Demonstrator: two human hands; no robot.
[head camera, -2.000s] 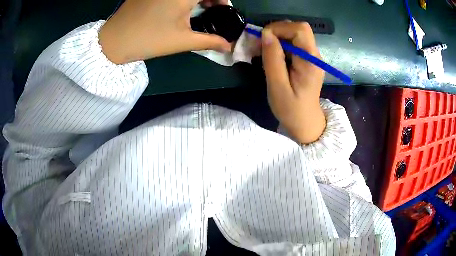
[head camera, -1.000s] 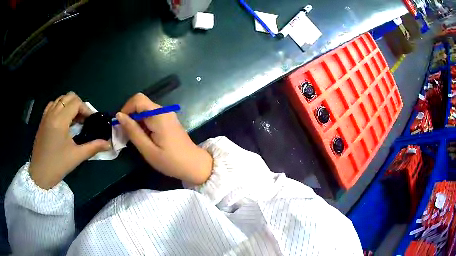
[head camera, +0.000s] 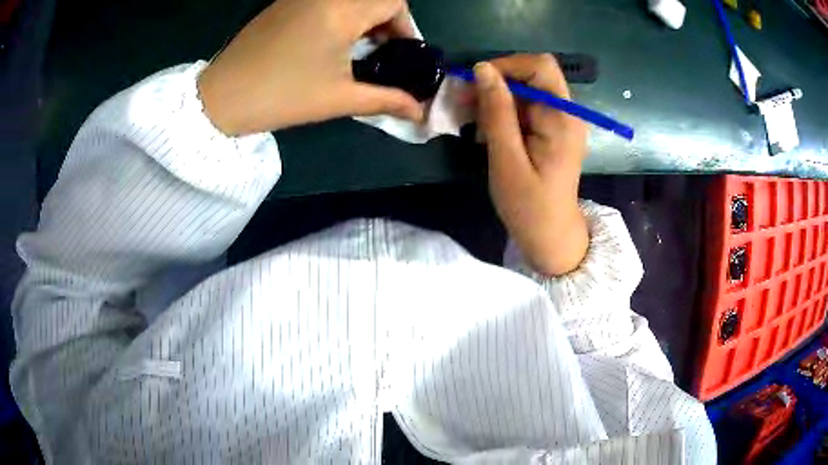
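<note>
My left hand (head camera: 300,68) holds a black round watch (head camera: 404,67) between thumb and fingers, above a white cloth (head camera: 413,127). My right hand (head camera: 536,150) holds a blue stick (head camera: 576,111) like a pen. The stick's left tip is at the right edge of the watch head. A corner of the cloth lies between the watch and my right fingers. A black strap with holes (head camera: 581,67) lies on the green bench behind my right hand. The watch's dial cannot be made out.
A red-orange tray (head camera: 772,300) with several dark round pieces stands at the right, below the bench edge. A second blue stick (head camera: 734,54), a white packet (head camera: 778,123) and a white block (head camera: 667,12) lie at the bench's upper right. Blue bins show at the lower right.
The view swung right a second ago and is back over the lap. Both hands keep their hold on the watch and the stick, with the tip still at the watch's edge.
</note>
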